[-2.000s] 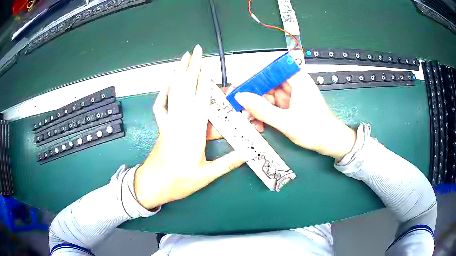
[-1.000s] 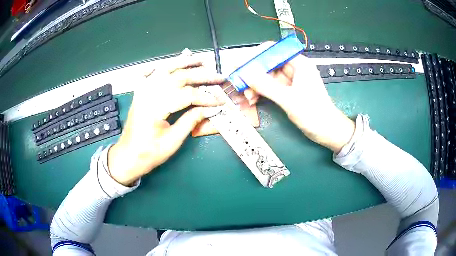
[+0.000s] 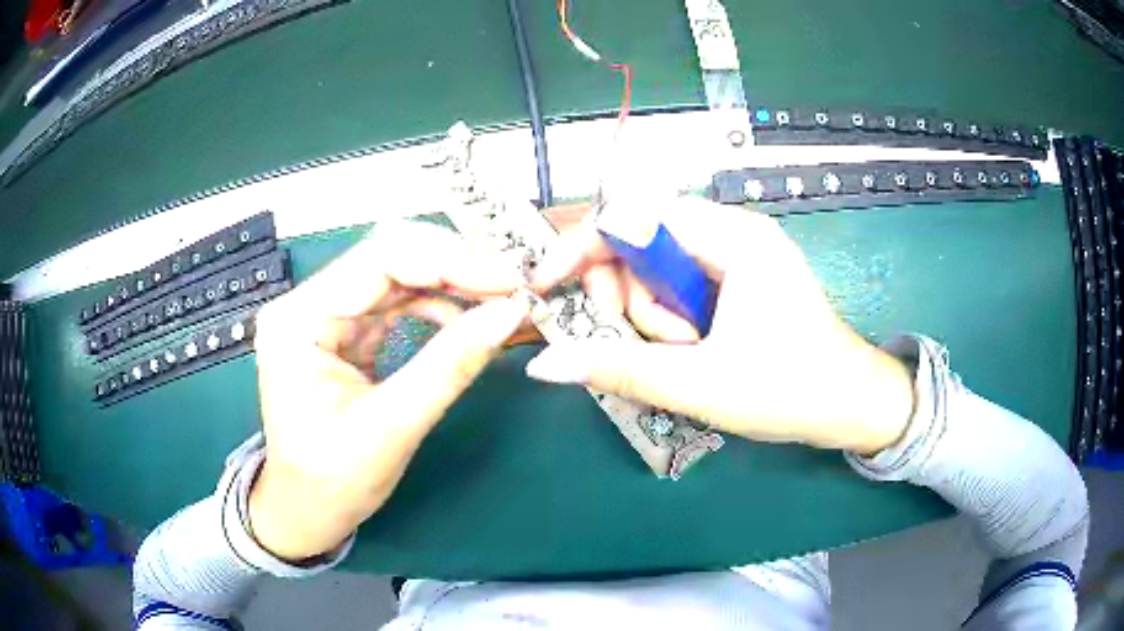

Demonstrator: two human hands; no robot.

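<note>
A pale strip module [image 3: 653, 425] lies diagonally over an orange-brown base plate [image 3: 570, 217], which is mostly hidden under it and my hands. My left hand [image 3: 370, 358] is at the strip's middle, with thumb and fingertips pinched together on its left edge; whether they hold a small part is not clear. My right hand [image 3: 752, 333] holds the blue probe block [image 3: 672, 281] in its palm, and its thumb and finger reach over the strip. A thin red wire [image 3: 626, 93] runs back from near the block.
Black dotted strips lie at left [image 3: 185, 302] and at right [image 3: 875, 181]. More are packed at far right [image 3: 1103, 296] and far left [image 3: 15, 382]. A black cable [image 3: 530, 99] runs back from the plate. A whitish strip [image 3: 715, 43] lies at the back.
My right hand has moved down and left, and the blue block is now tucked in its palm, pointing down-right. My left fingers have closed into a pinch. The red wire hangs further left.
</note>
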